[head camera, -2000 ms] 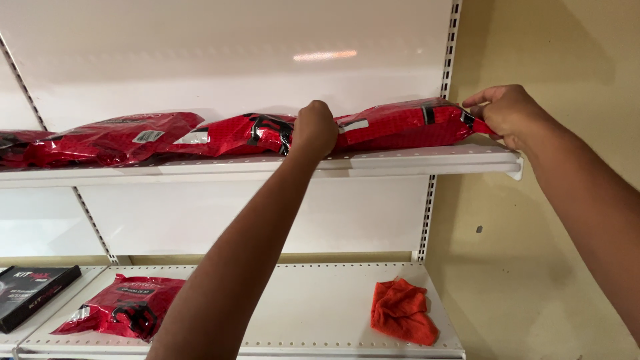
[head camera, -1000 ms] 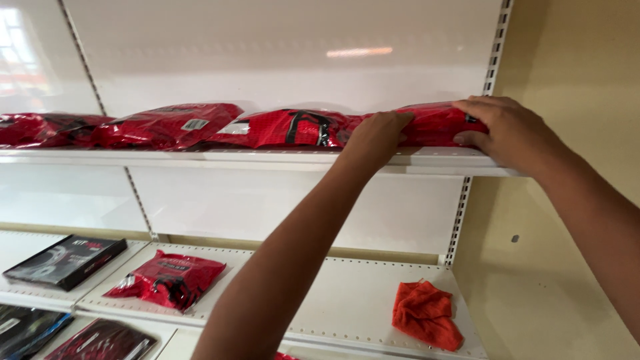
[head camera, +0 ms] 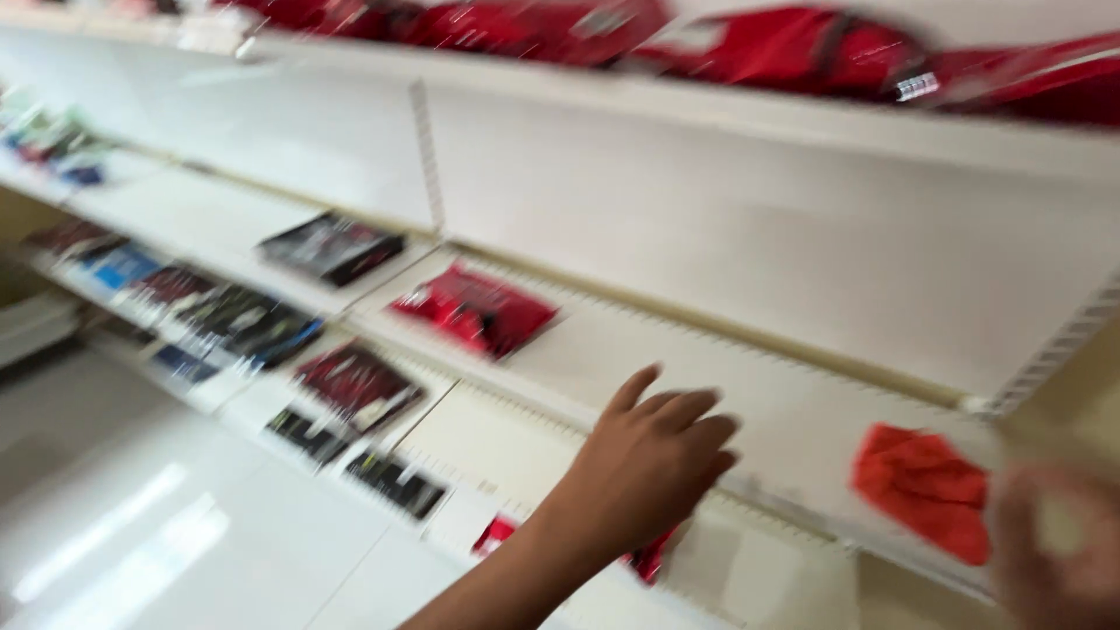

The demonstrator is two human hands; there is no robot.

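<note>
My left hand [head camera: 647, 459] hangs in the air before the middle shelf, fingers apart, holding nothing. At the right edge my right hand [head camera: 1054, 542] is blurred and partly cut off, close to an orange-red cloth [head camera: 919, 490] that lies crumpled on the middle shelf; whether it touches the cloth or holds anything is not clear. A red plastic-wrapped packet [head camera: 477, 311] lies on the same shelf, left of my left hand. Along the upper shelf sit several red plastic packets [head camera: 792, 48].
A flat black box [head camera: 332, 247] lies on the middle shelf further left. Below, the lower shelf bears a dark red packet [head camera: 359, 385], dark packages [head camera: 249, 324] and small black packs [head camera: 395, 483]. Shiny floor tiles [head camera: 175, 499] show at lower left. A slotted upright [head camera: 1063, 346] stands at right.
Both hands have let go of the red packet at the right end of the upper shelf and come down to the middle shelf's level. The view has swung down and left.
</note>
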